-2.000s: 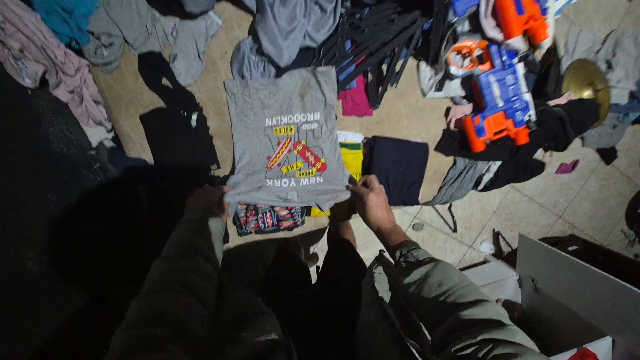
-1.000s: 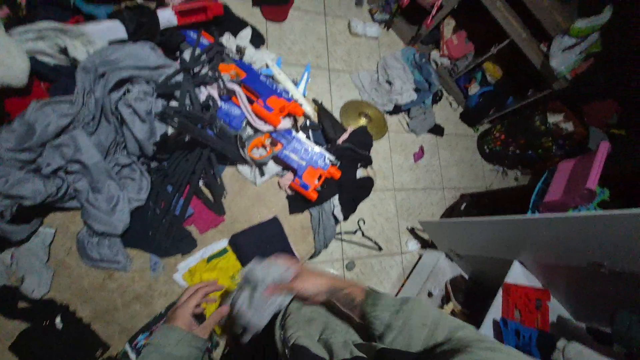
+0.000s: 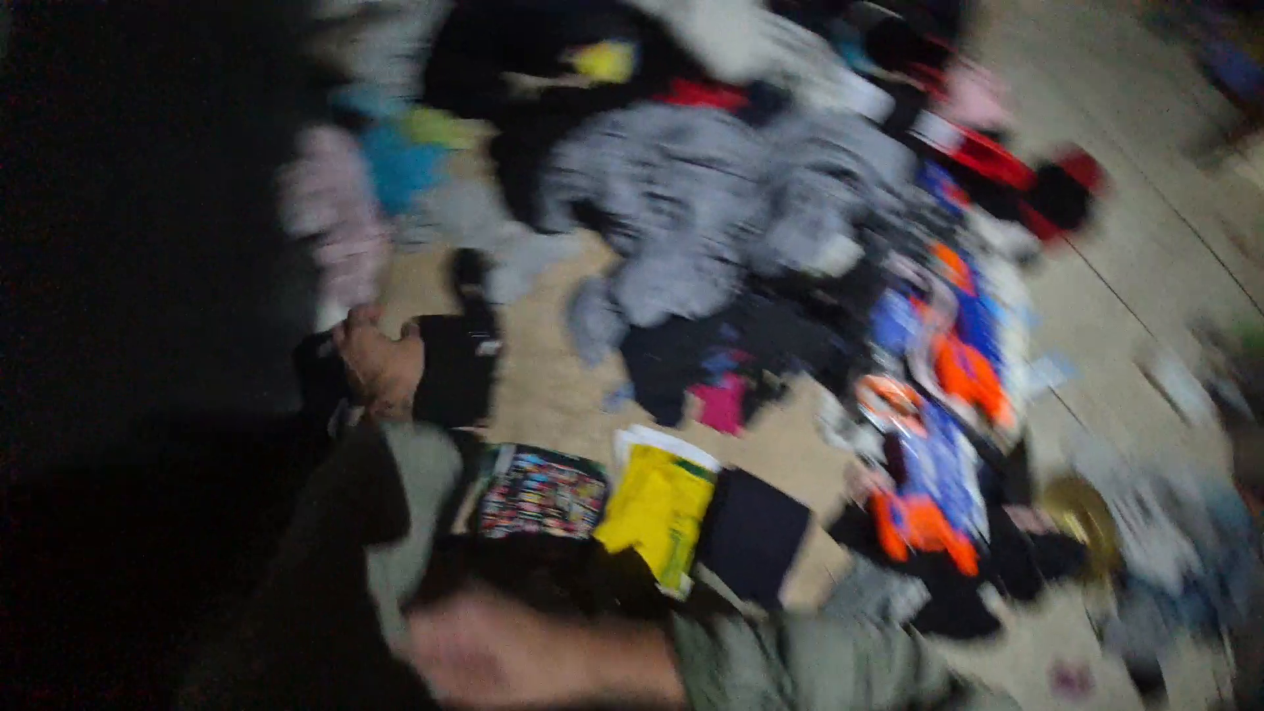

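My left hand (image 3: 380, 365) lies on a black garment (image 3: 456, 370) at the left; whether its fingers grip the cloth is unclear. My right hand (image 3: 474, 642), blurred, is low in the view, close to my left forearm, and its fingers are hidden. Above it lie a folded multicoloured patterned garment (image 3: 543, 494), a folded yellow garment (image 3: 657, 509) over a white one, and a folded dark garment (image 3: 752, 533), side by side on a beige surface (image 3: 543, 380). The grey printed T-shirt cannot be made out.
A heap of grey cloth (image 3: 671, 207) lies farther off, with a dark tangled pile (image 3: 750, 346) below it. Blue and orange toy blasters (image 3: 928, 484) lie to the right, near a brass-coloured cymbal (image 3: 1081, 523). Pink cloth (image 3: 341, 217) is at the upper left.
The grey T-shirt, earlier spread between both hands and then bunched at my right hand, is out of sight. My left hand has moved to the black garment. The view has swung left.
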